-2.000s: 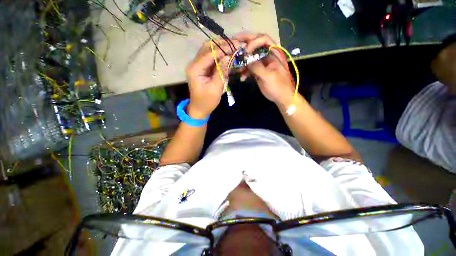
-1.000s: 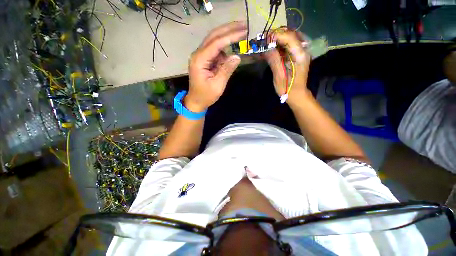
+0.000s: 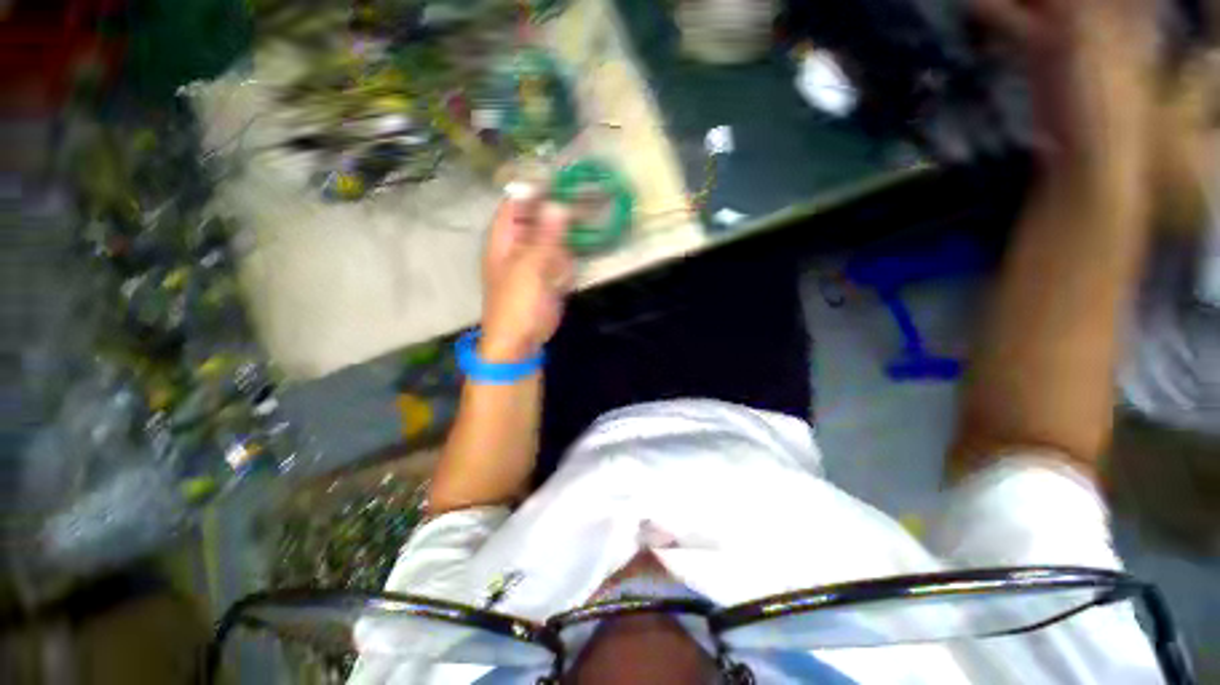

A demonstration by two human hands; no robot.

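Observation:
The picture is blurred. My left hand, with a blue wrist band, is over the front part of the beige work board. Its fingers are closed at the left edge of a green ring circuit board, flat green side showing. Yellowish wire with small white connectors shows to the right of the ring. My right hand is far off at the top right, smeared by motion and partly cut off by the edge; its fingers and anything in them cannot be made out.
Another green ring board and a tangled heap of wired boards are on the beige board. More wired assemblies are at left and lower left. Dark blurred objects and a white piece are on the green bench. A blue stool is at right.
My hands have moved apart. My right hand has left the circuit board and moved far to the upper right. The board stays by my left fingers, now flat green side showing. The view has turned.

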